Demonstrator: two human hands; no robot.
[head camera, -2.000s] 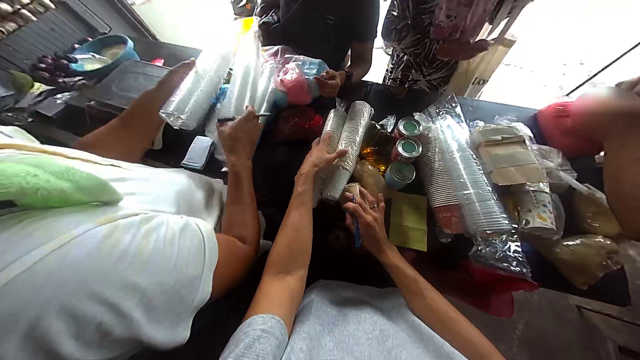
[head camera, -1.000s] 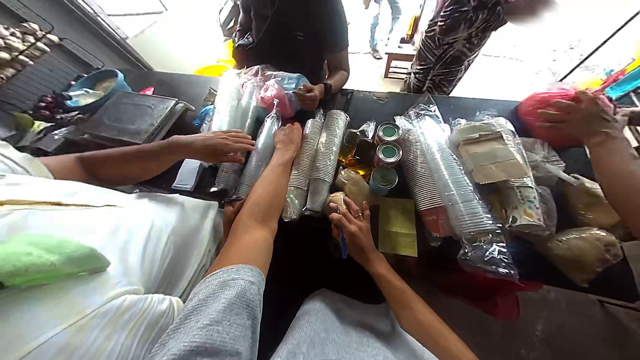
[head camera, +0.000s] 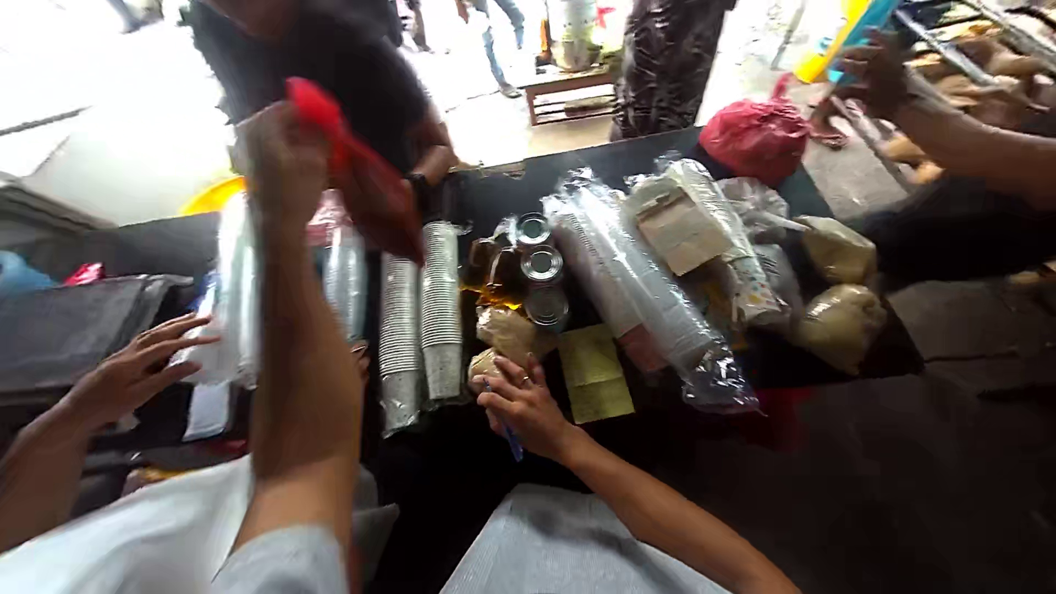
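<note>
My left hand (head camera: 285, 157) is raised at the upper left, blurred, holding a red plastic bag (head camera: 371, 190) that hangs down to its right. My right hand (head camera: 524, 404) rests against a small bag of pale brown contents (head camera: 505, 330), with a blue pen (head camera: 513, 441) between its fingers. Wrapped stacks of patterned paper cups (head camera: 441, 322) stand left of it. Beside that bag are several metal cans (head camera: 541, 264) and a yellowish paper sheet (head camera: 596, 373). Long sleeves of clear plastic cups (head camera: 635, 280) lie further right.
A co-worker's hand (head camera: 136, 371) is at the left by more clear cup sleeves. A person in black stands across the dark counter (head camera: 676, 148). To the right are a brown cardboard piece (head camera: 681, 227), a red bundle (head camera: 755, 136), and bags of pale contents (head camera: 841, 326). Another person's arm reaches in.
My left hand has risen from the cup sleeves and now holds a red bag. My right hand stays by the small bag. The hand at the right has left the red bundle and holds something blue and yellow.
</note>
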